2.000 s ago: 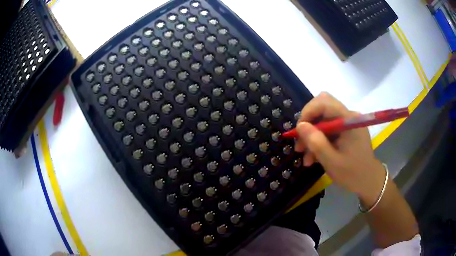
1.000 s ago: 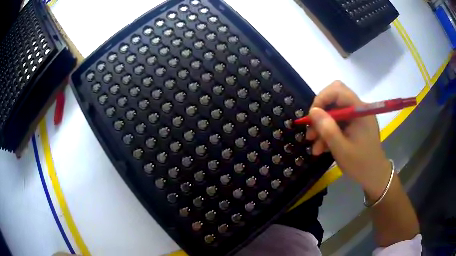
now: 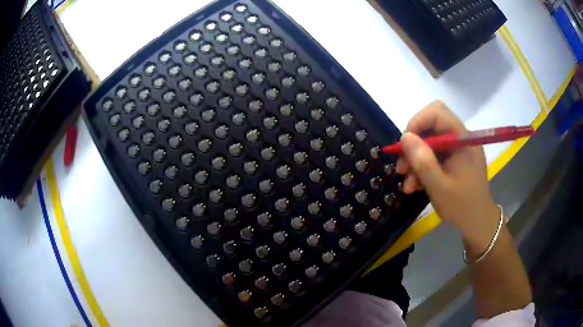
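A black pocketed tray (image 3: pixel 120 182) lies in front of me, tilted in the view, with rows of small round silvery metal parts (image 3: pixel 252 135) in its pockets. My right hand (image 3: pixel 441 156) holds a red marker (image 3: pixel 492 134) between thumb and fingers, over the tray's right edge. The marker's tip points left, at a part near the right rim; whether it touches is hard to tell. A thin bracelet is on the right wrist. My left hand is not in view.
A stack of filled black trays (image 3: pixel 61 105) stands at the far left. A red marker cap (image 3: pixel 70 145) lies beside it. Another black tray stack (image 3: pixel 447 32) stands at the upper right on brown cardboard. Yellow and blue tape lines (image 3: pixel 57 252) cross the white tabletop.
My right hand and the marker tip have moved up and to the right along the tray's right side. The tray sits slightly lower and further left in the picture.
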